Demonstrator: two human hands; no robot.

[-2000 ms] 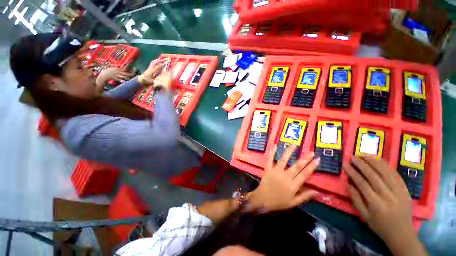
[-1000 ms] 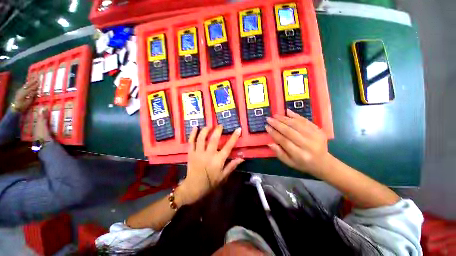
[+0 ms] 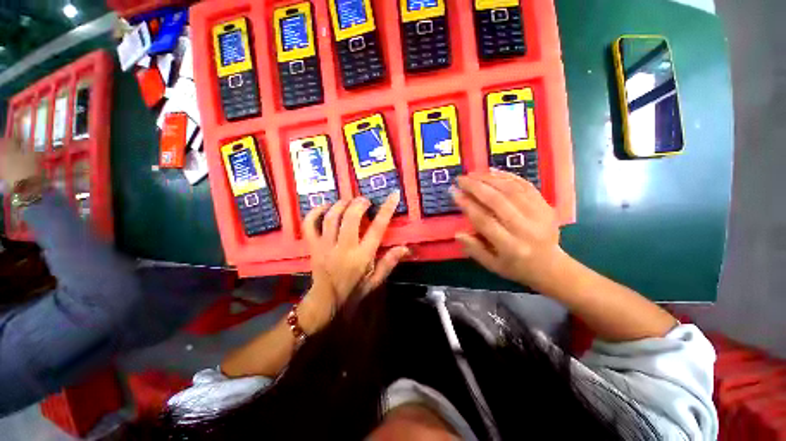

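A red phone tray (image 3: 564, 185) holds two rows of keypad phones with yellow screen surrounds. My left hand (image 3: 346, 245) has its fingers spread over the lower parts of the second phone (image 3: 313, 164) and third phone (image 3: 369, 146) of the near row. My right hand (image 3: 508, 220) is palm down at the near right; its fingertips touch the keypad edge of the fourth phone (image 3: 435, 138) and cover part of the fifth phone (image 3: 511, 121). The third and fourth screens are blue, the fifth white. Both hands are bare and hold nothing.
A smartphone with a yellow edge (image 3: 648, 96) lies on the green bench (image 3: 638, 232) at right. White slips (image 3: 134, 47), a blue piece (image 3: 168, 33) and an orange card (image 3: 173, 140) lie left of the tray. Another person's blurred arm (image 3: 65, 276) reaches to a red tray (image 3: 102, 129) at far left.
The view has turned right, bringing the smartphone in. The third and then the fourth near-row screens changed from white to blue. My hands stay over the near row, with small finger shifts.
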